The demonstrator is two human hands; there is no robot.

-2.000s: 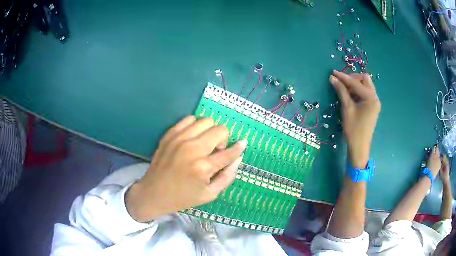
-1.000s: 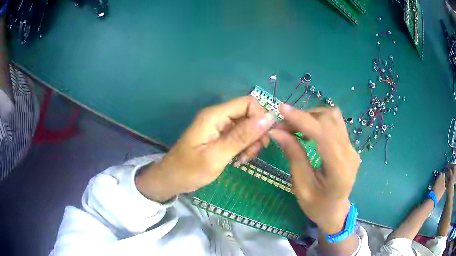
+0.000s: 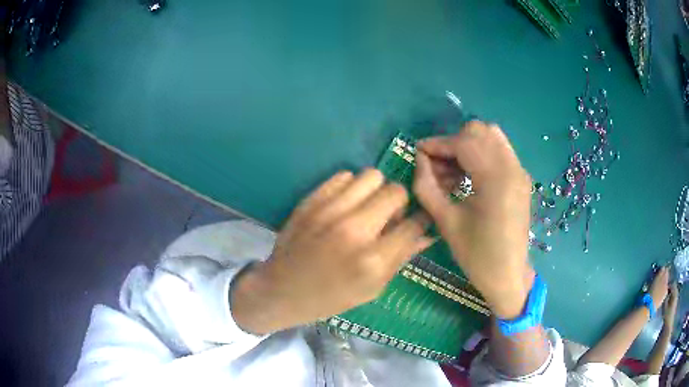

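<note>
The green PCB panel (image 3: 423, 314) lies tilted at the bench edge and over my lap, with pale pads along its edges and a connector row across its middle. My left hand (image 3: 344, 238) is over its left part, blurred, with fingers curled; whether it holds anything is hidden. My right hand (image 3: 480, 204) is at the panel's top edge, thumb and forefinger pinched together. A small silver wired capsule (image 3: 463, 187) shows between its fingers. Both hands hide much of the panel's upper half.
A heap of loose wired capsules (image 3: 578, 170) lies right of the panel. Spare green boards (image 3: 540, 17) are at the far edge. Dark cables (image 3: 34, 19) lie at far left. A neighbour's hand with a blue wristband (image 3: 647, 302) is at lower right. A striped garment (image 3: 29, 162) shows at left.
My right hand went from the loose capsules to the panel's top edge. My left hand met it there, then moved down and left, away from the edge. The view has shifted.
</note>
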